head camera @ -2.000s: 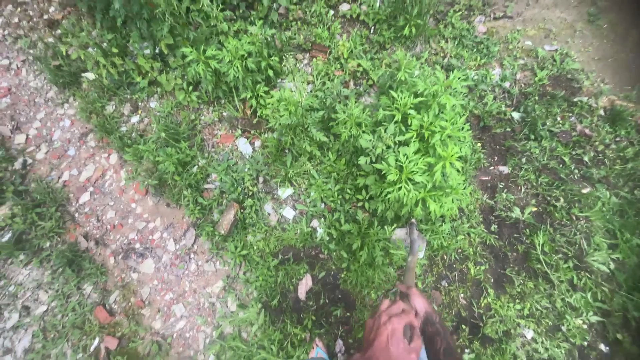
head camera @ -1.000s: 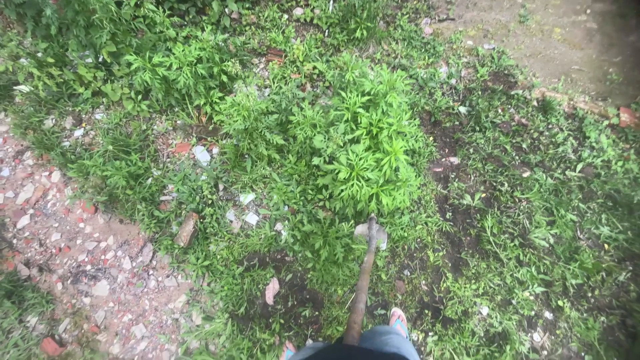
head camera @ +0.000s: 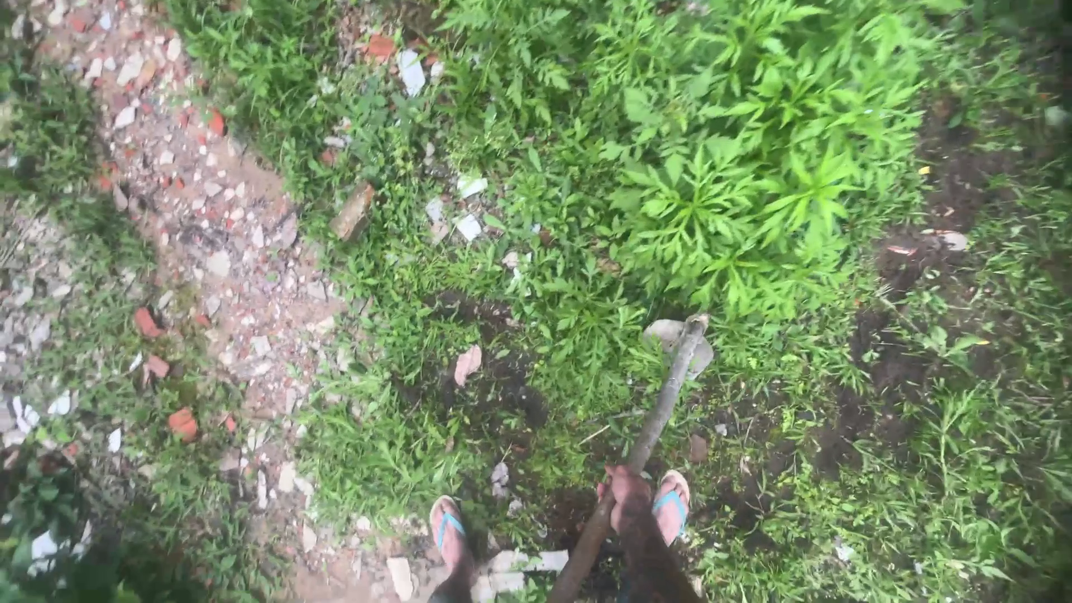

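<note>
My right hand [head camera: 628, 496] is closed around the wooden handle of a hoe [head camera: 667, 398], which slants from the bottom edge up and to the right. The metal hoe blade [head camera: 700, 358] rests low among weeds, at the near edge of a bushy bright green plant [head camera: 737, 218]. Leaves hide part of the blade's edge. My left hand is out of the picture.
My feet in flip-flops [head camera: 448, 532] stand apart on either side of the handle. A strip of rubble [head camera: 226, 243] runs down the left. White fragments [head camera: 469, 227], a brick piece [head camera: 353, 211] and bare dark soil [head camera: 892, 360] lie among the weeds.
One second ago no hand showed on the handle; now my right hand is seen gripping it. The view has moved, and both feet now show more fully.
</note>
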